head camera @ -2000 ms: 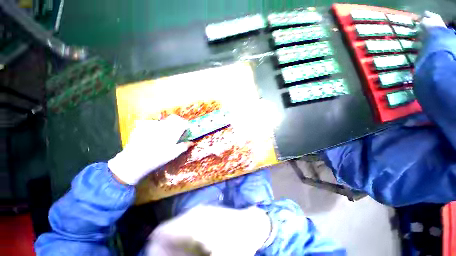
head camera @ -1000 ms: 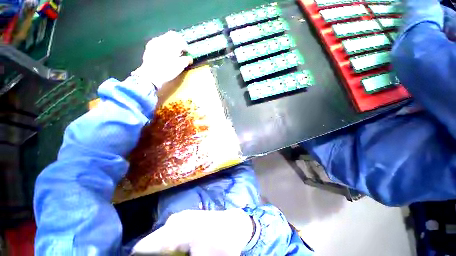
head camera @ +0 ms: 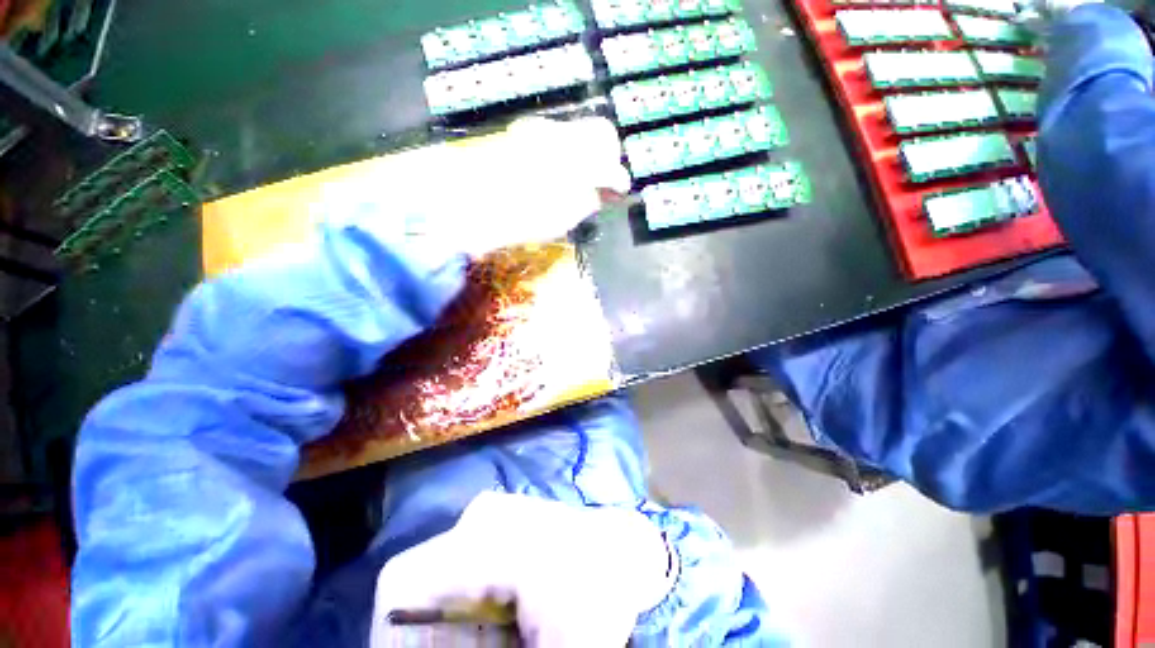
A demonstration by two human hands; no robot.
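My left hand [head camera: 538, 184], in a white glove, reaches over the work board [head camera: 260, 222] to its upper right edge. Its fingertips are beside the lower PCB panels [head camera: 725, 198], with no clear contact; whether they hold anything is unclear. A red-brown shiny patch [head camera: 488, 367] covers the middle of the board, partly hidden by my sleeve. My right hand [head camera: 545, 570], gloved, is low in front of my lap, shut on a thin dark tool [head camera: 454, 616], its far part hidden in the hand. Two more panels [head camera: 507, 79] lie above the board.
More green panels [head camera: 127, 196] are at the left. At the right, a red pallet [head camera: 902, 209] holds rows of panels, and a neighbouring person's blue sleeve [head camera: 1102, 152] reaches over it. The bench's front edge runs below. A metal arm [head camera: 63, 95] is at the upper left.
A panel lay under my left hand on the board two seconds ago. The hand then went to the panels above it and has now moved right and down. The tool in my right hand now shows more clearly.
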